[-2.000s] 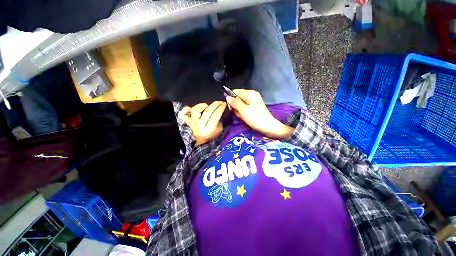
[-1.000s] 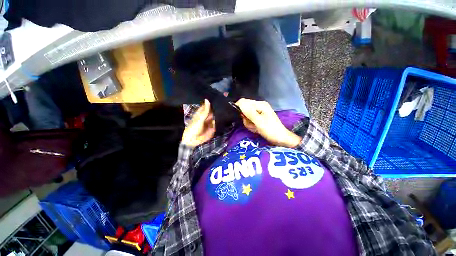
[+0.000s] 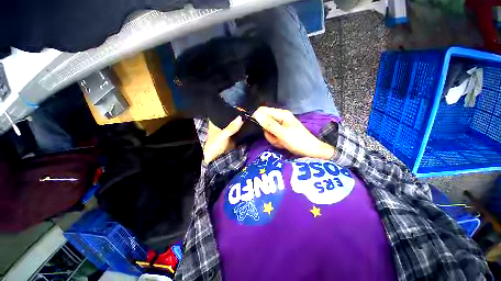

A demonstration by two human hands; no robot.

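Note:
Black fabric [image 3: 206,71] lies bunched over my lap, with blue-grey jeans showing through a gap in it. My left hand [image 3: 222,140] pinches the fabric's near edge between thumb and fingers. My right hand [image 3: 283,130] is beside it and holds a small thin dark hand tool [image 3: 245,113] at the fingertips, its tip pointing at the fabric by my left thumb. The exact kind of tool and any thread are too small to tell.
A pale table edge with ruler marks [image 3: 137,34] curves across the top left. A yellow-brown box [image 3: 140,88] with a grey part stands below it. A large black cloth pile [image 3: 154,184] and maroon cloth [image 3: 44,192] lie left. A blue crate [image 3: 404,104] with pale scrap stands right.
My left hand has moved from lower and more open to closer beside my right hand at the fabric edge. The gap in the black fabric looks larger. The view has shifted slightly.

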